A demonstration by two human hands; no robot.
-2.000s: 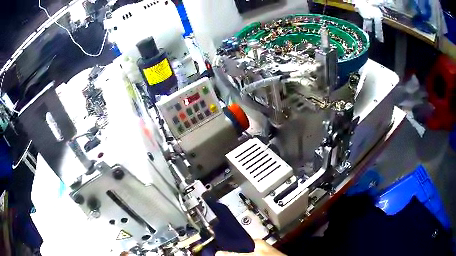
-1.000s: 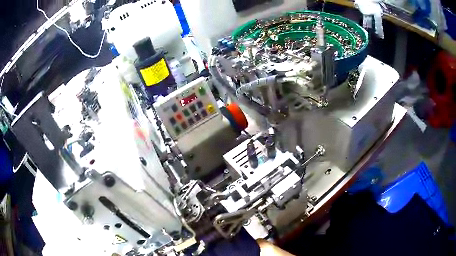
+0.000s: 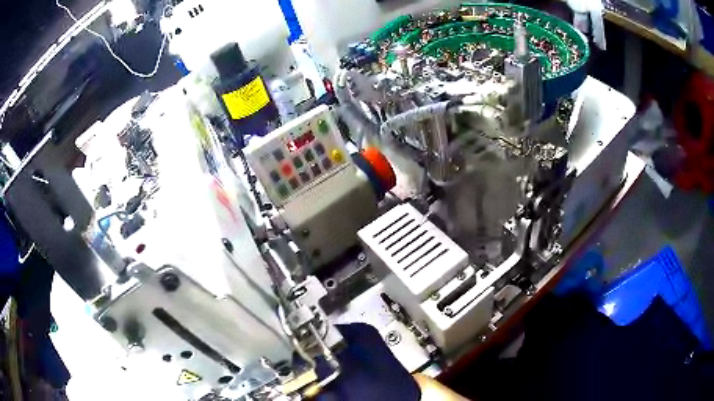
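Observation:
A dark navy garment (image 3: 366,366) lies under the clamp area (image 3: 309,313) of the off-white button-sewing machine head (image 3: 184,333), at the bottom centre. A small part of my right hand (image 3: 440,389) shows at the garment's right edge. It is cut off by the bottom of the picture, and its fingers are hidden, so its grip cannot be told. My left hand is not in view. Metal jaws and a bent brass-coloured rod sit at the garment's left edge.
A slotted cover (image 3: 413,243) stands right of the clamp. Behind are the control panel (image 3: 296,157), orange-red knob (image 3: 378,170) and button transfer unit (image 3: 540,204). The green-lined button bowl (image 3: 575,59) is at upper right. A blue crate (image 3: 654,286) and dark cloth (image 3: 595,352) lie at lower right.
One second ago the transfer arm lay across the slotted cover to the clamp; now it is back at the right. More of the garment shows, and my right hand appears slightly farther right.

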